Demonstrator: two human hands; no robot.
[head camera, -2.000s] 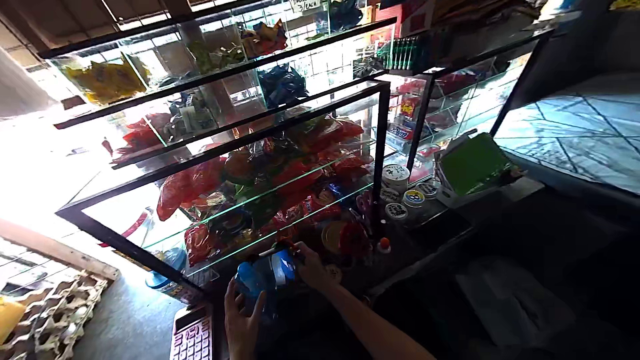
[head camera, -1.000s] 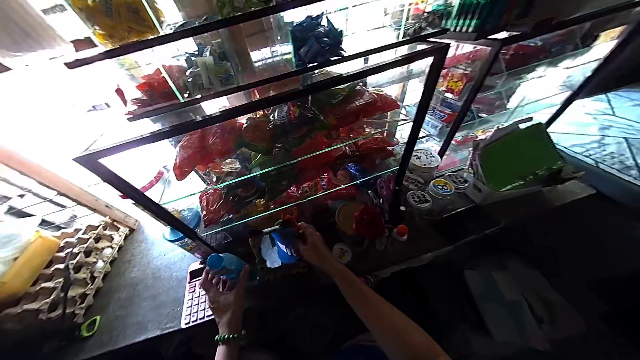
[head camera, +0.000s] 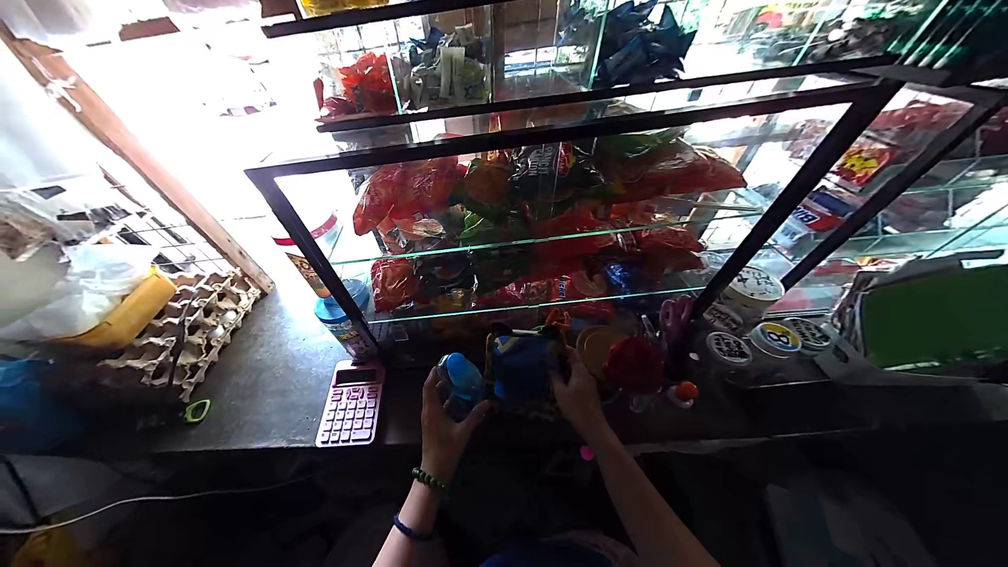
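Observation:
My left hand (head camera: 446, 417), with a green bead bracelet at its wrist, is closed around a translucent blue bottle (head camera: 465, 378) with a blue cap. Just right of it, a dark blue pouch or packet (head camera: 521, 364) stands at the counter's edge below the glass display case. My right hand (head camera: 577, 387) is at the right side of this blue item; its fingertips are in shadow, so I cannot tell whether they grip it. A pink calculator (head camera: 351, 404) lies on the counter to the left of my left hand.
A glass case (head camera: 543, 236) with red snack packs stands behind my hands. Lidded jars (head camera: 754, 285) and a green-covered box (head camera: 937, 315) are on the right. Egg trays (head camera: 189, 327) and a green-rimmed object (head camera: 197, 410) lie on the left. A red-capped bottle (head camera: 683, 393) stands right of my right hand.
The blue bottle, beside my open-looking left hand two seconds ago, is now held in it. The view has shifted closer to the counter.

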